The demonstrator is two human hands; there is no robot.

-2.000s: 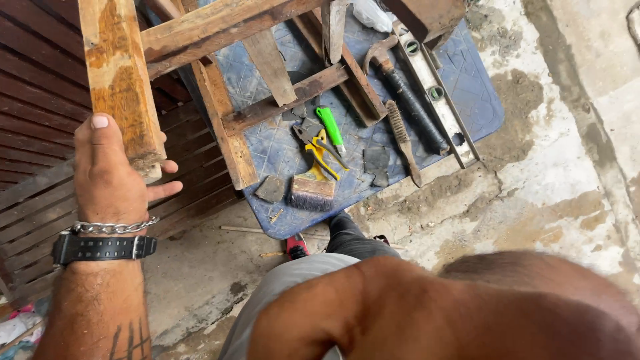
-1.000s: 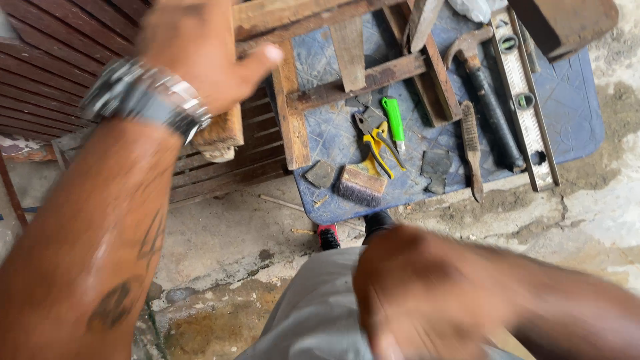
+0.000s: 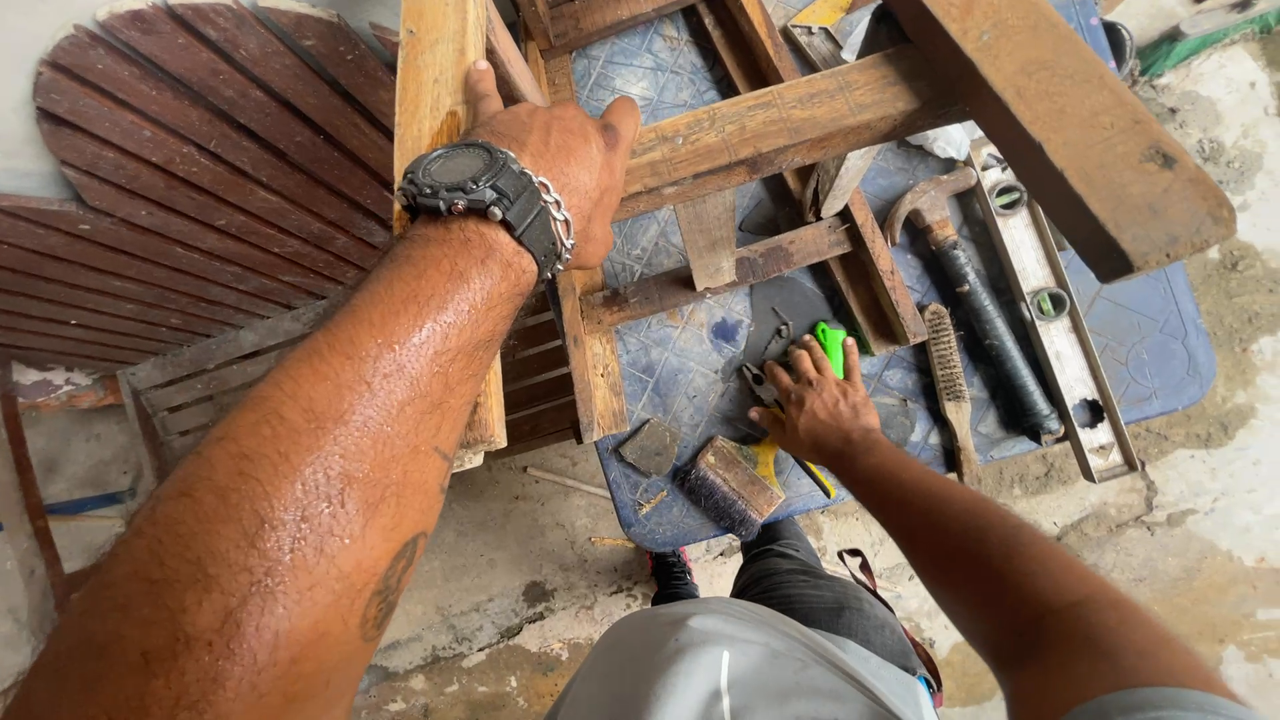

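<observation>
My left hand (image 3: 550,165), with a black watch and a chain bracelet at the wrist, grips the joint of a wooden frame (image 3: 780,120); its fingertips are partly hidden behind the wood. On the blue plastic table (image 3: 1150,340), my right hand (image 3: 820,400) lies palm down over yellow-handled pliers (image 3: 765,462) and beside a green-handled tool (image 3: 831,345). Its fingers are spread, and whether they grip either tool cannot be told. Near it are a wide brush (image 3: 733,485), a wire brush (image 3: 948,390), a claw hammer (image 3: 975,300) and a spirit level (image 3: 1050,305).
The wooden frame stands over the table, and one thick leg (image 3: 1080,140) juts out at the upper right. A slatted brown wooden piece (image 3: 210,150) is at the left. A flat grey chip (image 3: 650,447) lies near the table's front corner. Rough concrete floor surrounds the table.
My right hand, blurred low in front of my body one second ago, is now on the table at the pliers and green-handled tool. My left hand has shifted from the frame's upright to its joint.
</observation>
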